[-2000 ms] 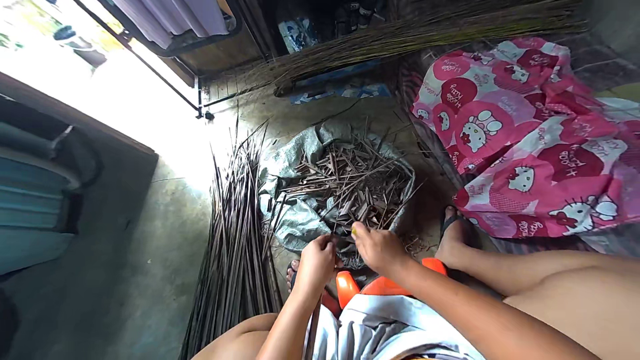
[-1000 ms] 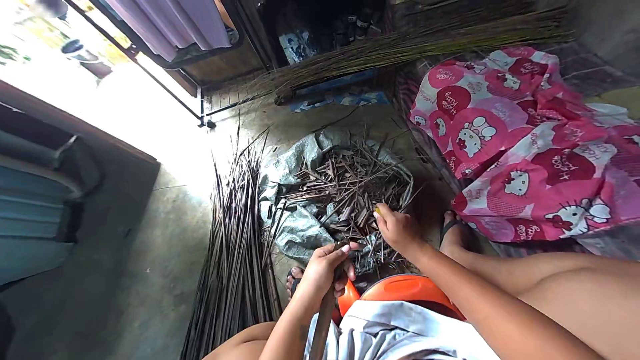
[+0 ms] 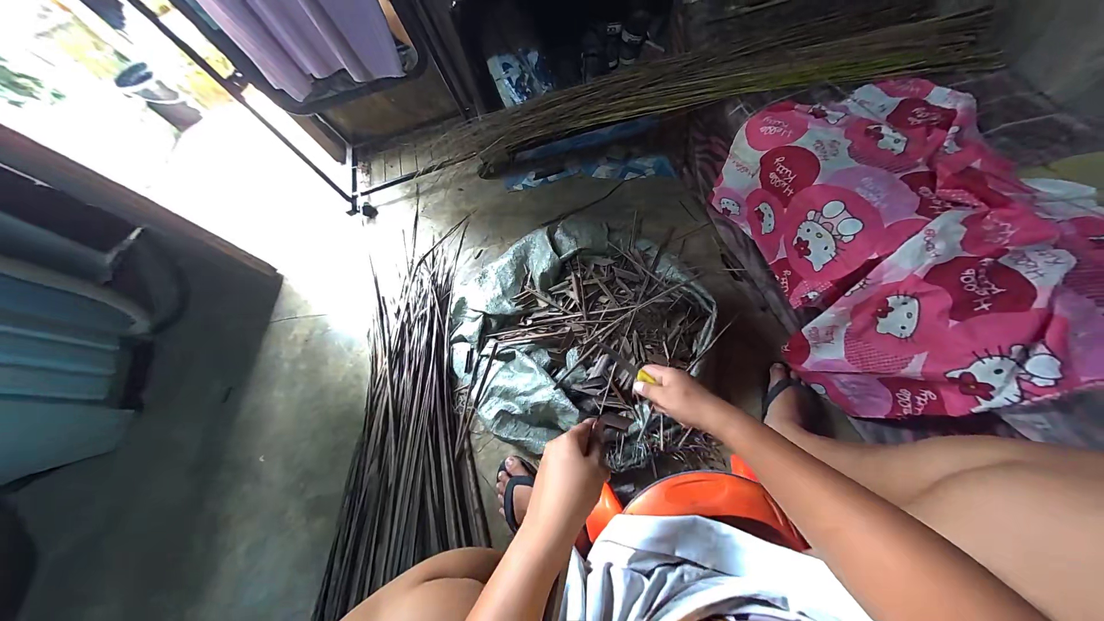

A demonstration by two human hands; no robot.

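My right hand (image 3: 677,395) is closed around the yellow handle of a knife (image 3: 624,362), its blade pointing up and left over the sack. Lower and to the left, my left hand (image 3: 576,457) grips a dark brown strip of dried palm leaf (image 3: 614,422), whose end sticks out to the right. Both hands are near the front edge of an open woven plastic sack (image 3: 526,392). Short brown leaf scraps (image 3: 595,302) fill its middle. Left of the sack, a bundle of long dark leaf strips (image 3: 405,448) lies on the floor.
A pink printed cloth (image 3: 914,259) is spread at the right. Long thin stalks (image 3: 690,82) lie across the back. An orange plastic seat (image 3: 716,500) shows between my legs. My sandalled feet flank the sack. A purple curtain (image 3: 319,39) hangs at the upper left.
The two hands were close together two seconds ago and are now apart. A long strip below my left hand one second ago no longer shows there. The knife blade has come into clear view.
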